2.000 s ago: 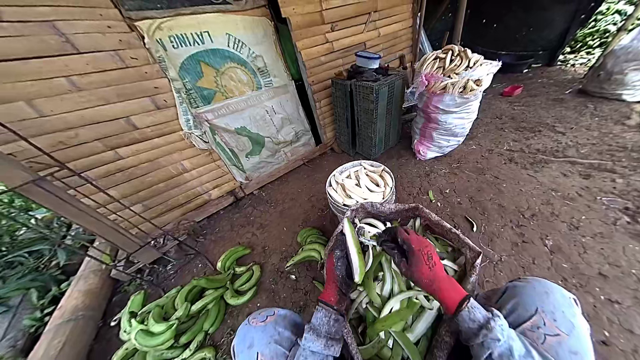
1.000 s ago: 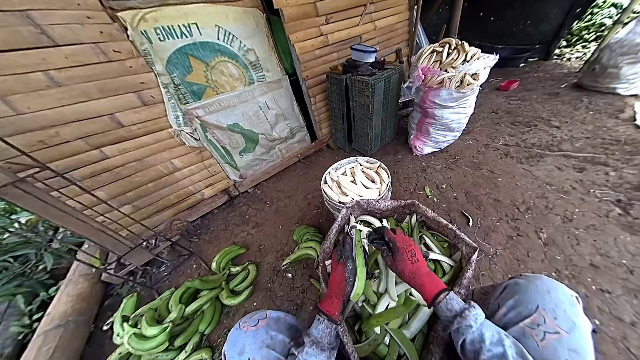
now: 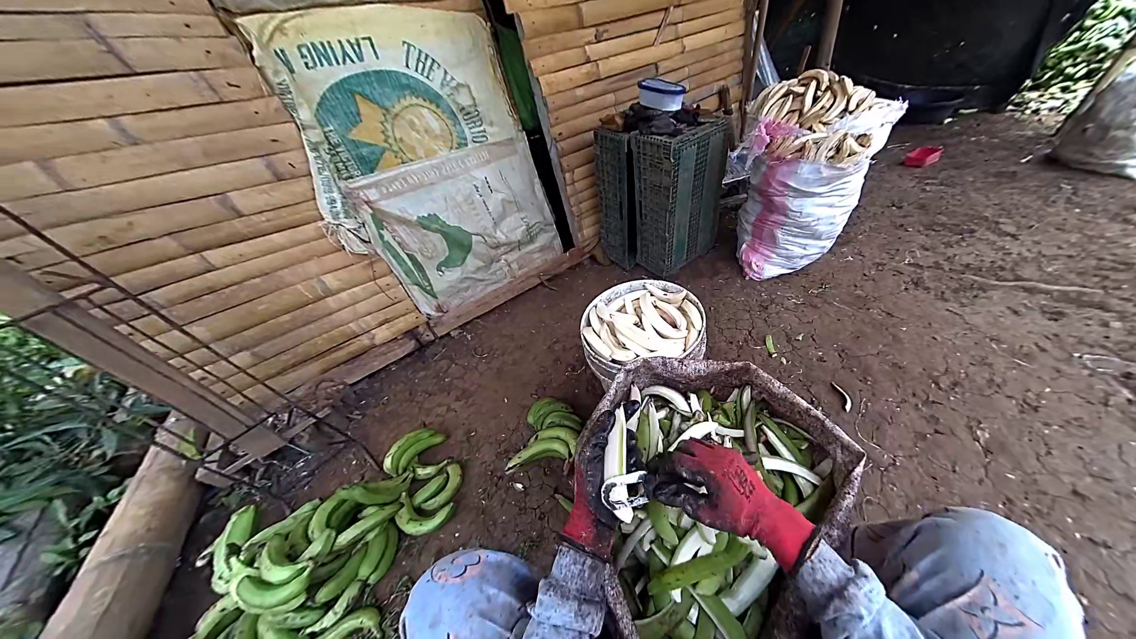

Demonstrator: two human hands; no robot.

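My left hand (image 3: 593, 484), in a red and black glove, grips a partly peeled green plantain (image 3: 615, 444) upright, pale flesh showing. My right hand (image 3: 723, 493), gloved alike, holds a white peeler (image 3: 626, 493) against the plantain's lower end. Both hands are over an open sack (image 3: 843, 444) filled with green and whitish peels (image 3: 701, 568). Just beyond it stands a white bucket (image 3: 596, 362) heaped with peeled plantains (image 3: 648, 324). Unpeeled green plantains (image 3: 275, 586) lie piled on the ground at the left, with a smaller bunch (image 3: 550, 430) beside the sack.
Dark plastic crates (image 3: 679, 200) bearing a lidded tub (image 3: 661, 93) stand by the bamboo wall (image 3: 151, 133). Right of them is a white and pink sack (image 3: 799, 217) overfilled with peels. A small red object (image 3: 923, 156) lies on the dirt floor. A log (image 3: 133, 532) runs along the left.
Two seconds ago the plantain in my left hand showed green skin along its side; now its facing side is pale. My right hand has moved down to the plantain's lower end.
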